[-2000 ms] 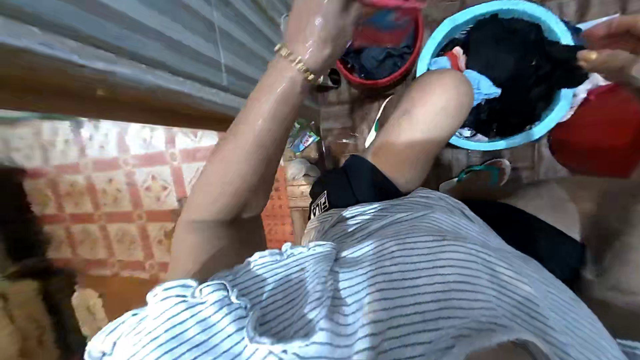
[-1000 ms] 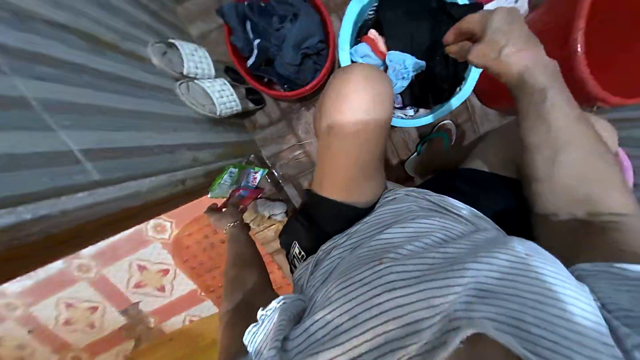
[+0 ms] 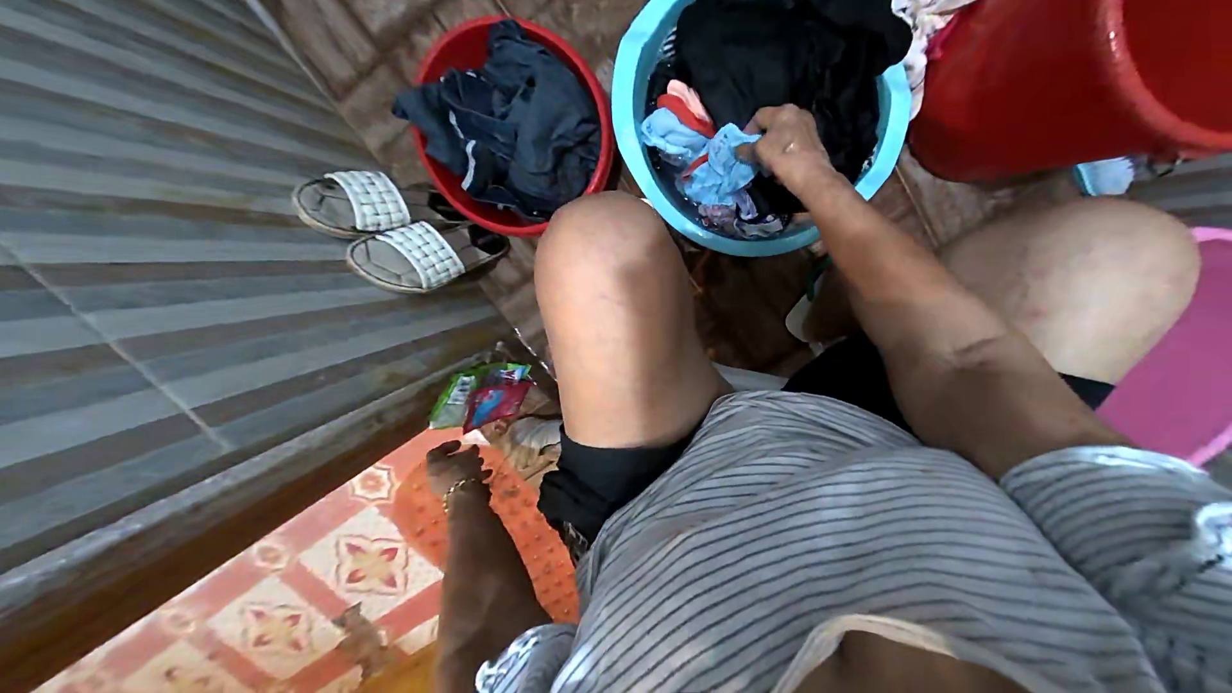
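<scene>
My right hand reaches into a light blue plastic basin, its fingers against a light blue cloth. Black clothes fill much of that basin, with a red and pink cloth beside the blue one. Whether the fingers pinch the blue cloth cannot be made out. My left hand, with a gold bracelet at the wrist, is low on the left over an orange mat, its fingers apart and nothing seen in them. Just above it lie green and red plastic packets.
A red basin of dark clothes stands left of the blue one, near white woven slippers by the striped wall. A large red bucket is at the upper right, a pink basin at the right edge.
My left hand has let go of the red packet it touched a second ago. My right hand has moved from the basin's right rim to the light blue cloth. The view has shifted.
</scene>
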